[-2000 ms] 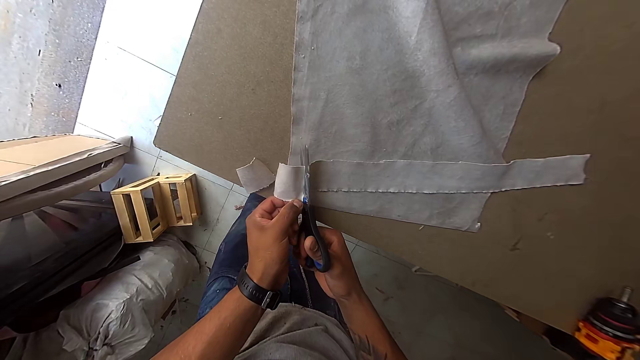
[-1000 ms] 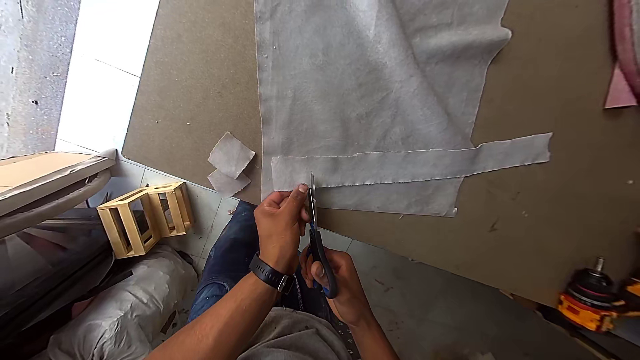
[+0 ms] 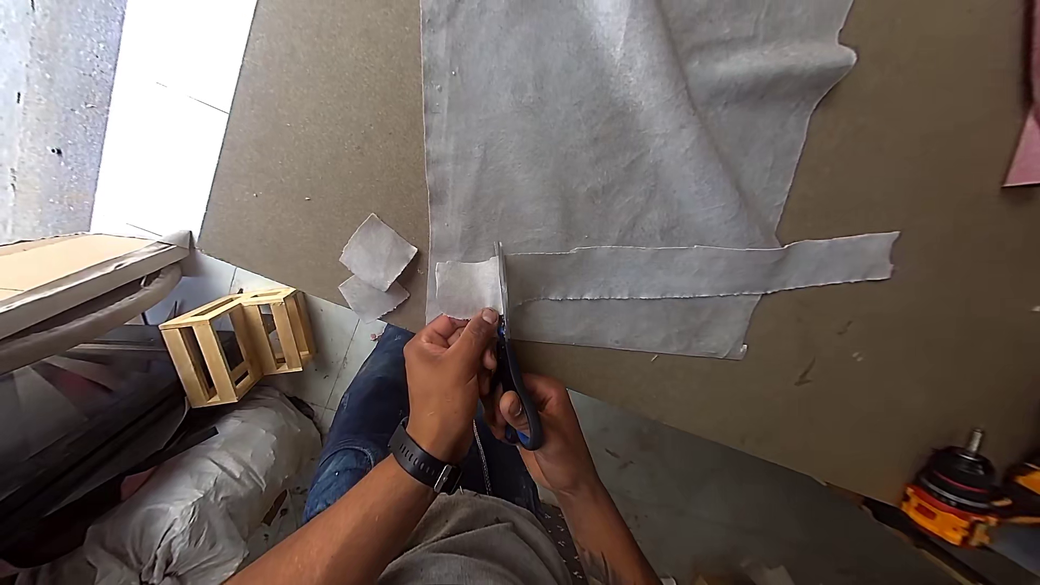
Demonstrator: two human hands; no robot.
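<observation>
My left hand (image 3: 451, 366), with a dark watch on its wrist, pinches the lower edge of a long grey fabric strip (image 3: 650, 272) near its left end. In my right hand (image 3: 544, 431) are scissors (image 3: 512, 366) with black and blue handles. Their blades point away from me and lie across the strip, just right of my left thumb. Under the strip is a large grey cloth (image 3: 569, 122), with a fold on its right side. Two small cut fabric pieces (image 3: 378, 252) overlap on the board, left of the cloth.
The brown board (image 3: 309, 146) carries the cloth. Wooden crate-like frames (image 3: 236, 345) stand at the lower left, beside a crumpled plastic-like cover (image 3: 195, 479). A yellow and black power tool (image 3: 955, 496) is at the lower right. Pink material (image 3: 1025, 150) lies at the right edge.
Two seconds ago my left hand held a small piece at the blades; a second ago two pieces lay on the board. The scissors now lie across the strip's left end.
</observation>
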